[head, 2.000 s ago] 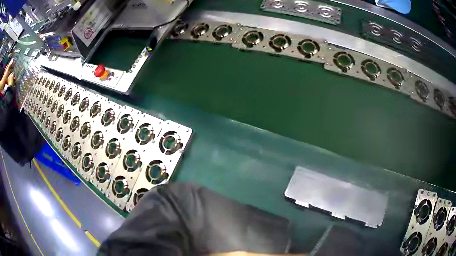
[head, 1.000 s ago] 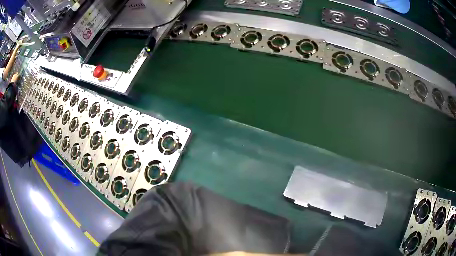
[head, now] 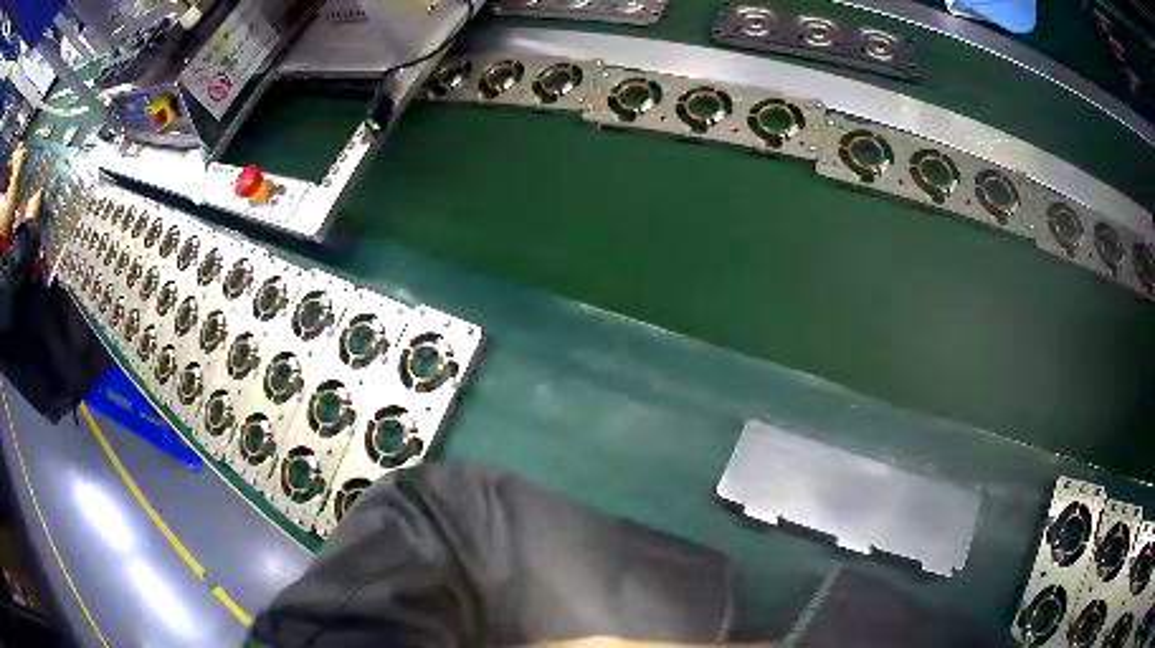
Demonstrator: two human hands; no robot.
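A flat silver cover plate [head: 851,498] without holes lies on the green fixed edge in front of me, its notched long edge facing me. Rows of three-hole panels [head: 332,408] overlap on the left, and more three-hole panels [head: 1068,538] are cut off at the lower right. Neither of my hands shows. Dark grey sleeves or clothing fill the bottom of the picture, with a small skin-toned strip at the lower edge; I cannot tell what it is.
Three-hole panels [head: 703,109] line the guide rail [head: 760,79] across the conveyor belt [head: 709,241]. Beyond it lie three-disc panels [head: 817,36] and a blue item [head: 996,13]. An emergency stop button [head: 250,185] sits on the machine [head: 304,205]. Another person [head: 48,332] is at far left.
The three-disc panels beyond the rail have moved left, one now partly cut off at the top. The other person's arms have shifted. The cover plate has not visibly moved.
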